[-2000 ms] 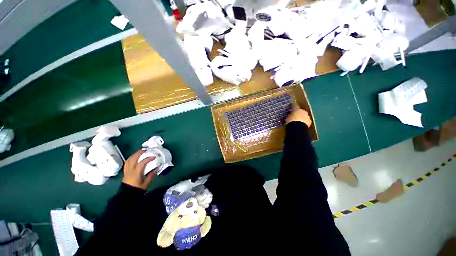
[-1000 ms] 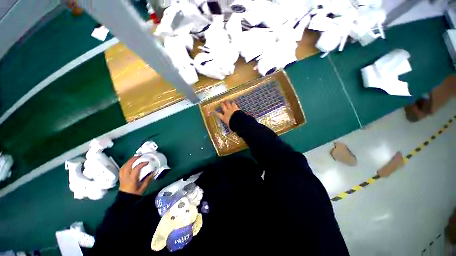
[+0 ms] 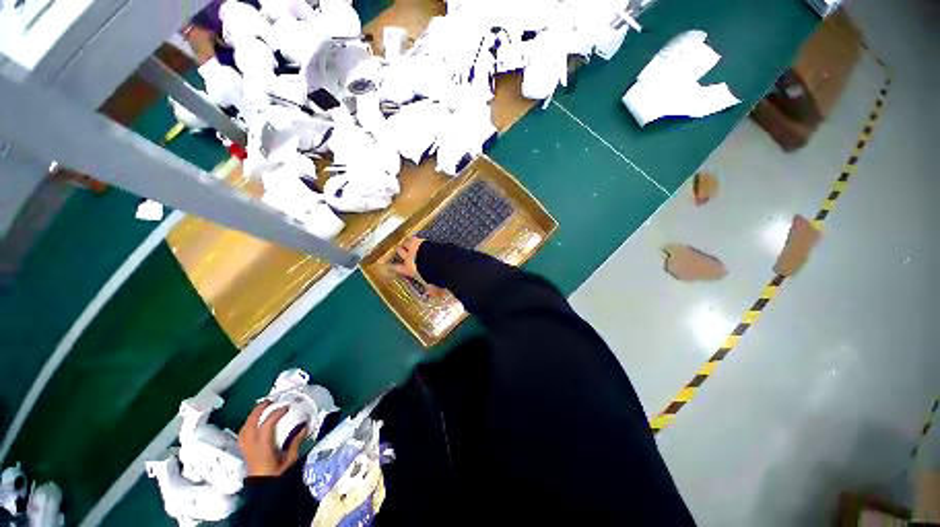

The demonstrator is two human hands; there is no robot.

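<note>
My left hand [image 3: 270, 443] is closed around a white plastic unit [image 3: 299, 409] at the lower left, on the green bench. My right hand [image 3: 409, 261] reaches into the shallow brown parts box [image 3: 536, 211], at its left end. Small dark grey parts [image 3: 469, 214] stand in close rows in the box, right of this hand. The fingertips are among the parts at the left end; whether they grip one is too small to tell.
White units [image 3: 211, 465] stand left of my left hand. A large heap of white units [image 3: 412, 124] lies on cardboard [image 3: 242, 283] beyond the box. A grey metal post [image 3: 222, 190] slants above the bench. Curled white paper [image 3: 682, 80] lies at the upper right. Cardboard scraps [image 3: 694, 264] lie on the floor.
My right hand has moved from the right end of the box to its left end. My left hand still holds the white unit. The view has turned, so the bench slants more.
</note>
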